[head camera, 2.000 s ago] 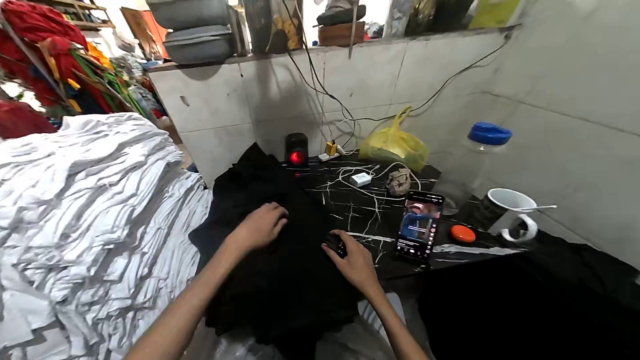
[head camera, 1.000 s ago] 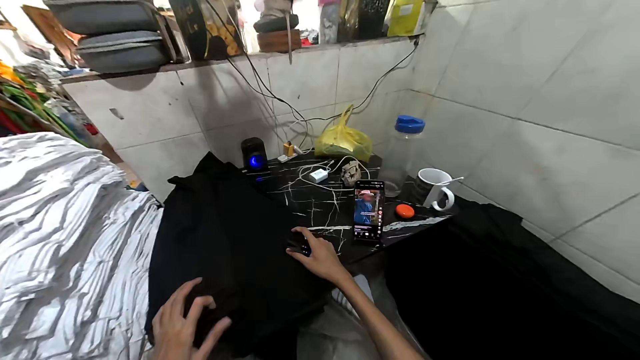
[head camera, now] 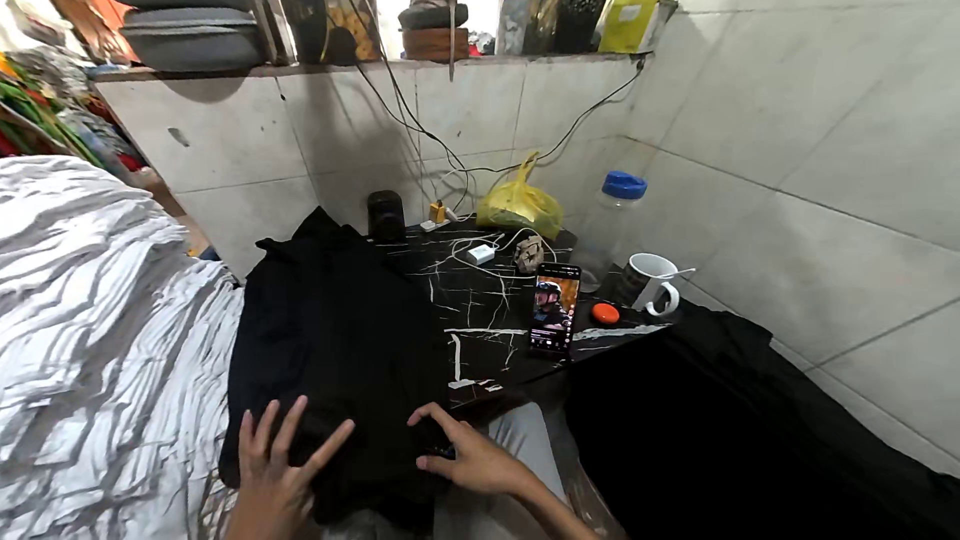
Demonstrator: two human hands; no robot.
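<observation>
A black cloth garment (head camera: 337,322) lies spread over the left part of the dark marbled table. My left hand (head camera: 281,457) rests on its lower left part with the fingers spread. At the garment's lower right edge is my right hand (head camera: 472,454), thumb and forefinger curved around a small dark object (head camera: 442,448) that is hard to make out against the black cloth. More black cloth (head camera: 697,420) lies to the right of my right arm. Left of the garment rises a large pile of white cloth pieces (head camera: 112,345).
On the marbled table (head camera: 480,300) are a phone (head camera: 553,307), an orange round lid (head camera: 605,313), a mug (head camera: 651,281) with a spoon, a clear bottle (head camera: 604,225), a yellow plastic bag (head camera: 521,206), a white charger (head camera: 481,254) with cable and a black cylindrical device (head camera: 386,216). Tiled walls stand behind and right.
My left hand has moved from the middle of the black garment to its near left part, fingers now spread. The light on the black device no longer shows. The view has shifted.
</observation>
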